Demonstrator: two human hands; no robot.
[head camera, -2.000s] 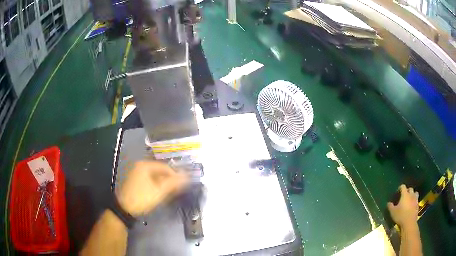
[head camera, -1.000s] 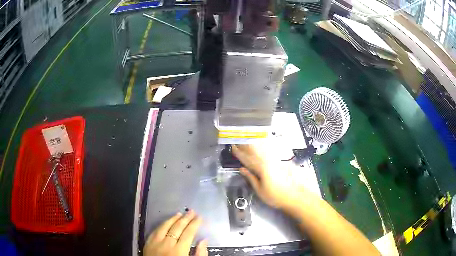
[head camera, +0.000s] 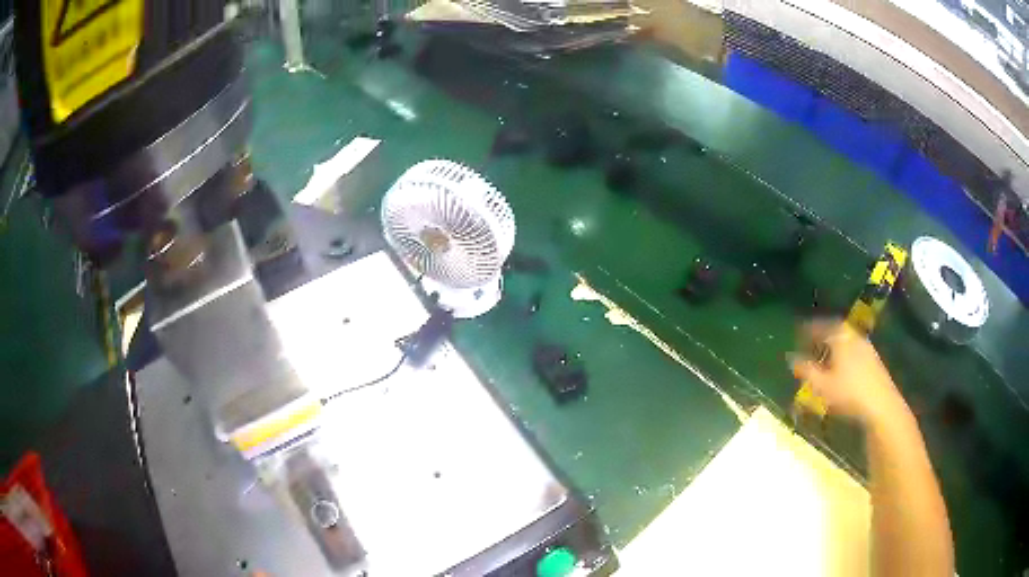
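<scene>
My right hand (head camera: 841, 366) is over the green conveyor belt (head camera: 666, 327) at the right, beside the yellow-black tape. It is blurred, and I cannot tell whether it holds anything. A small skin-coloured patch at the bottom edge, perhaps my left hand (head camera: 261, 573), is almost wholly cut off. The silver horn (head camera: 209, 349), with a yellow-orange band, stands over the base plate (head camera: 434, 473); the nest under it is hidden. A thin black cord (head camera: 367, 389) runs right from the horn to a dark piece (head camera: 423, 338) at the plate's edge. The dark clamp bar (head camera: 324, 513) lies in front.
A white fan (head camera: 449, 231) stands beside the plate. Black adapters (head camera: 559, 372) lie on the belt. A pale sheet (head camera: 756, 507) is at lower right, a white ring (head camera: 949, 282) at far right. A green button (head camera: 555, 562) is at the base's front; a red basket (head camera: 40, 518) at left.
The view has swung right. My right hand has moved from under the horn to over the belt. My left hand has almost left the picture. The cord now shows across the plate.
</scene>
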